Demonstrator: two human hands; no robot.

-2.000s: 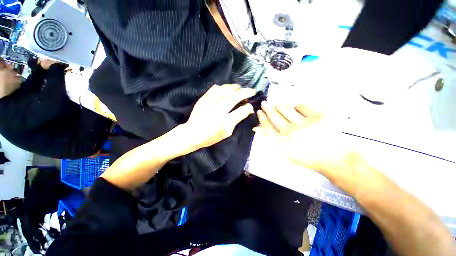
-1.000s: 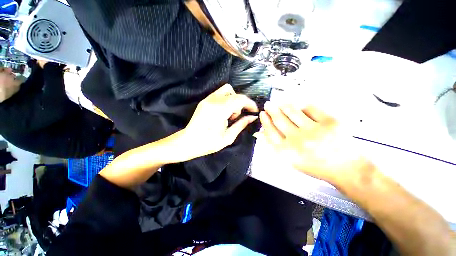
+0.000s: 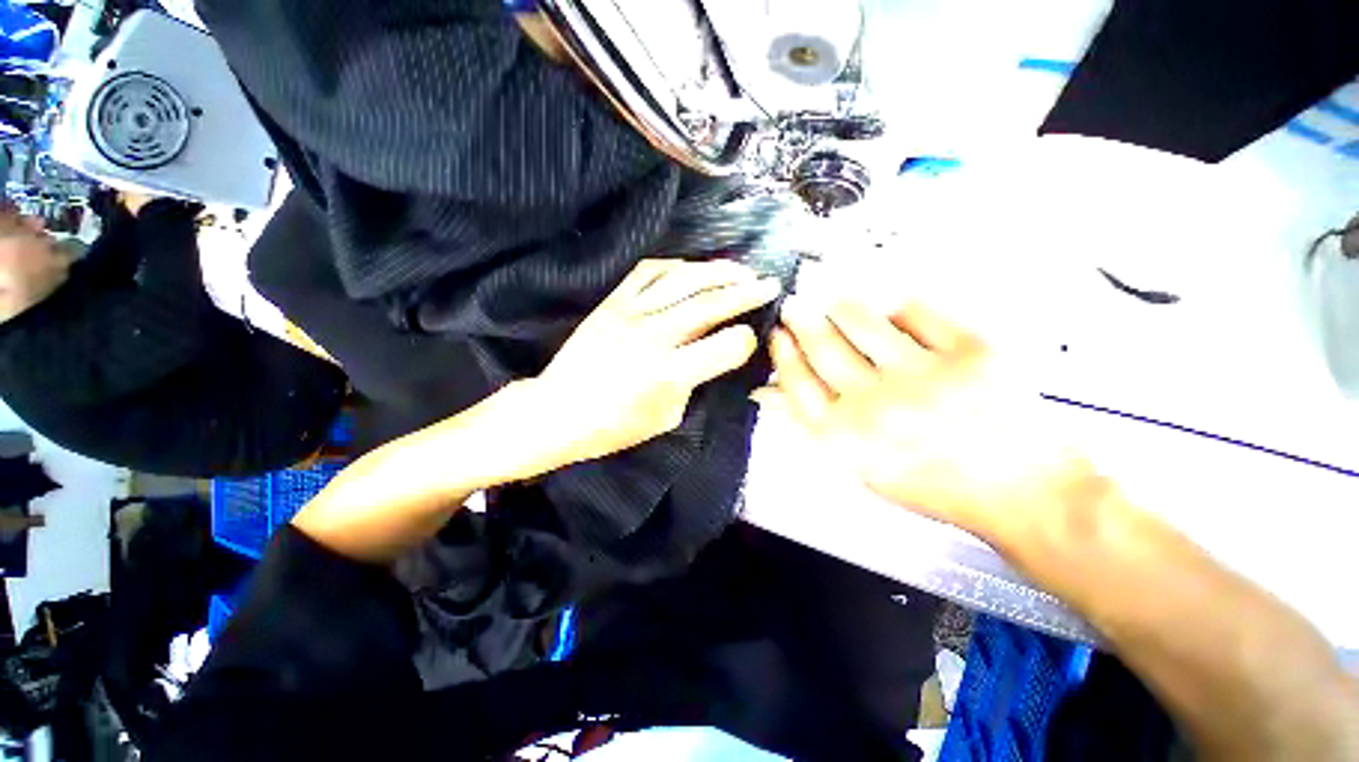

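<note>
A black pinstriped garment piece lies bunched left of the needle area and hangs over the table's front edge. My left hand lies on the garment and pinches its edge between thumb and fingers. My right hand lies flat, fingertips at the same edge, close to my left fingertips; whether it grips cloth cannot be told. The sewing machine's metal parts are just beyond the fingertips. The needle tip and presser foot are not clear in the glare.
The white machine table extends right. A black strip crosses the machine arm. Blue crates stand below the table, others at left. Another person's dark sleeve and a grey machine part with a round vent are at left.
My left fingers have straightened forward along the garment edge from a more curled pinch. The garment's folds have shifted slightly. My right hand has stayed nearly in place.
</note>
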